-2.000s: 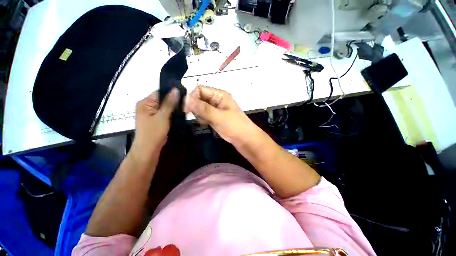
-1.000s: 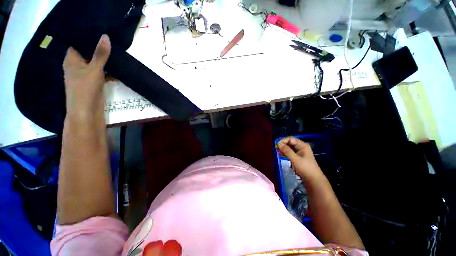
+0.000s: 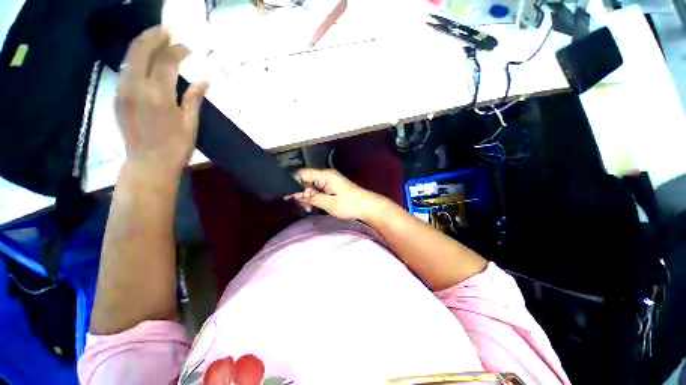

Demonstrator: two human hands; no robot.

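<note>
A wide black strap point(image 3: 239, 154) runs slantwise from under my left hand, over the table's front edge, to my right hand. My left hand point(image 3: 159, 101) is over the strap's upper part near the bag, fingers spread; whether it grips the strap cannot be told. My right hand point(image 3: 323, 192) pinches the strap's lower end in front of the table edge. The black bag body point(image 3: 37, 98) lies at the far left, with a small yellow label point(image 3: 19, 55) and a speckled line point(image 3: 88, 120) along its edge.
On the white table point(image 3: 338, 90) are a reddish-brown stick point(image 3: 328, 22), black snips point(image 3: 462, 31) and thin cords. A black rectangular object point(image 3: 590, 59) lies at the right corner. A blue tray point(image 3: 408, 197) with small items is under the edge. Blue bins point(image 3: 81, 319) stand lower left.
My right hand has moved from above the tray to the strap's end. My left hand has shifted right along the strap. The view has tipped down, so the machine's needle area is mostly out of view.
</note>
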